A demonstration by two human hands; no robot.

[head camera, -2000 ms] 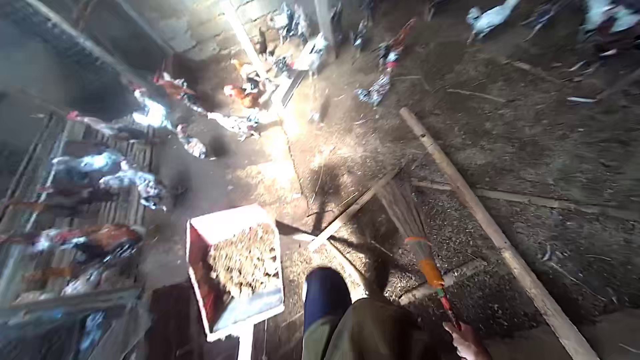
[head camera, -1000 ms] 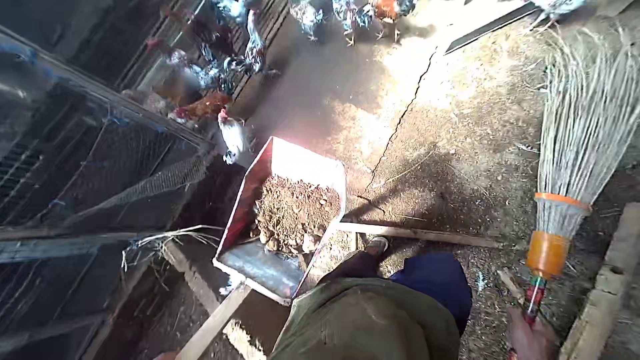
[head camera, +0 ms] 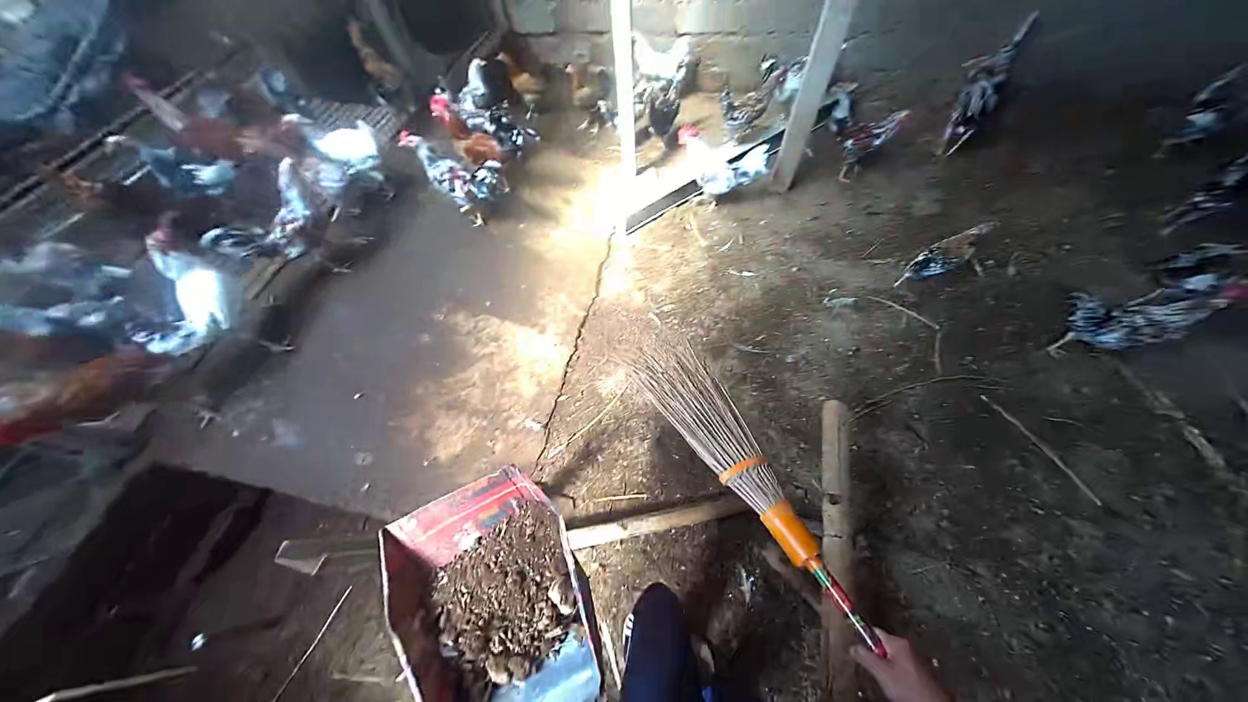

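Observation:
My right hand (head camera: 899, 671), at the bottom right, grips the red end of a stick broom's handle. The broom (head camera: 717, 419) has thin stiff bristles, an orange band and an orange plastic collar; its bristles fan out toward the upper left over the dirt floor. A red-sided metal dustpan (head camera: 458, 517), filled with brown litter and droppings (head camera: 507, 595), is at the bottom, left of my leg. My left hand and the dustpan's handle are out of the frame.
Chickens (head camera: 453, 175) crowd the left and far side, with several more at right. A wooden plank (head camera: 653, 522) lies behind the dustpan, and a pole (head camera: 837, 546) beside the broom handle. Upright posts (head camera: 807, 93) and a trough (head camera: 673, 200) stand near the block wall. The floor has a long crack (head camera: 575, 351).
The view has swung. The broom, upright at the right edge a second ago, now slants toward the middle with its bristles lower, near the floor. The dustpan still holds litter.

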